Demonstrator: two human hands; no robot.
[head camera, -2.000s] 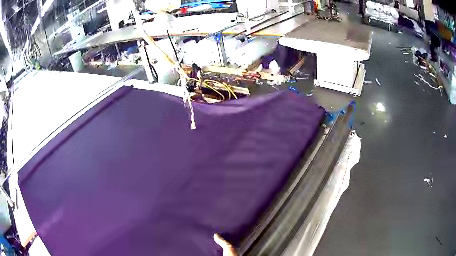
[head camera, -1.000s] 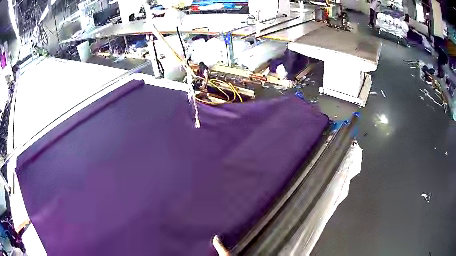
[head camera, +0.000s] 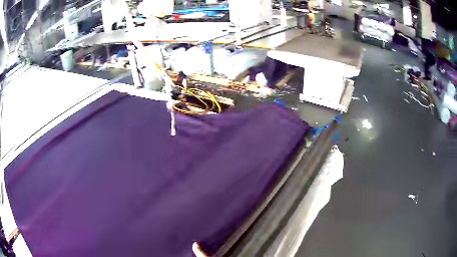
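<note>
Wide purple fabric (head camera: 135, 170) lies spread over the near table end, with soft folds and a dip along its far edge. My right hand (head camera: 199, 249) is cut off by the bottom edge. Only a digit shows, at the fabric's near right edge, where it appears to grip the cloth; the other fingers are hidden. My left hand is not in view. Long grey-brown bars (head camera: 280, 201) run along the fabric's right edge, with blue ties (head camera: 334, 123) at their far tips. A pale cord (head camera: 173, 118) hangs in front of the fabric's far side.
White sheeting (head camera: 50, 95) covers the table at left. Pale wrapping (head camera: 320, 185) hangs beside the bars. Beyond are a coiled yellow cable (head camera: 213, 100), a brown-topped table (head camera: 320, 50) with a white base, and white bags (head camera: 190, 60). Grey floor (head camera: 381, 185) with scraps lies at right.
The view has shifted, so the table and fabric appear further left and slightly lower. The folds and far edge of the fabric have changed shape a little. My right hand stays at the fabric's edge.
</note>
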